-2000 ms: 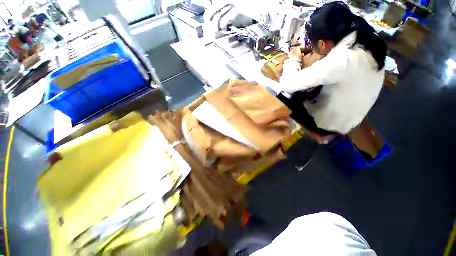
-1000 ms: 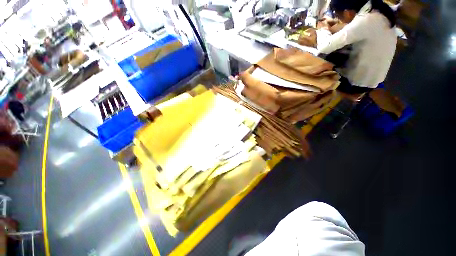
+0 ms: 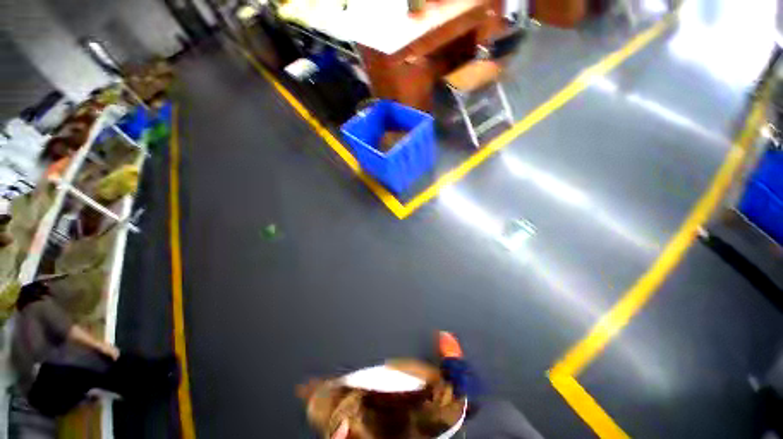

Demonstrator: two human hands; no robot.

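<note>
A part-made brown bag body (image 3: 399, 410) with a white edge is at the bottom centre, close to my body, blurred and cut off by the picture's edge. A small part of my left hand (image 3: 341, 429), seemingly a finger or thumb, lies against the bag's left side. The rest of that hand is hidden or out of the picture. My right hand is not in view.
A blue crate (image 3: 391, 144) stands at a yellow floor line corner, near a stool (image 3: 475, 77) and a brown desk (image 3: 408, 64). At left a person (image 3: 51, 351) sits by a white-framed rack (image 3: 116, 257). An orange shoe tip (image 3: 448, 345) shows beyond the bag.
The view has swung from the yellow sheets, brown stacks and seated machine worker to an aisle. The brown bag body and part of my left hand now show; the white rounded shape at the bottom is gone.
</note>
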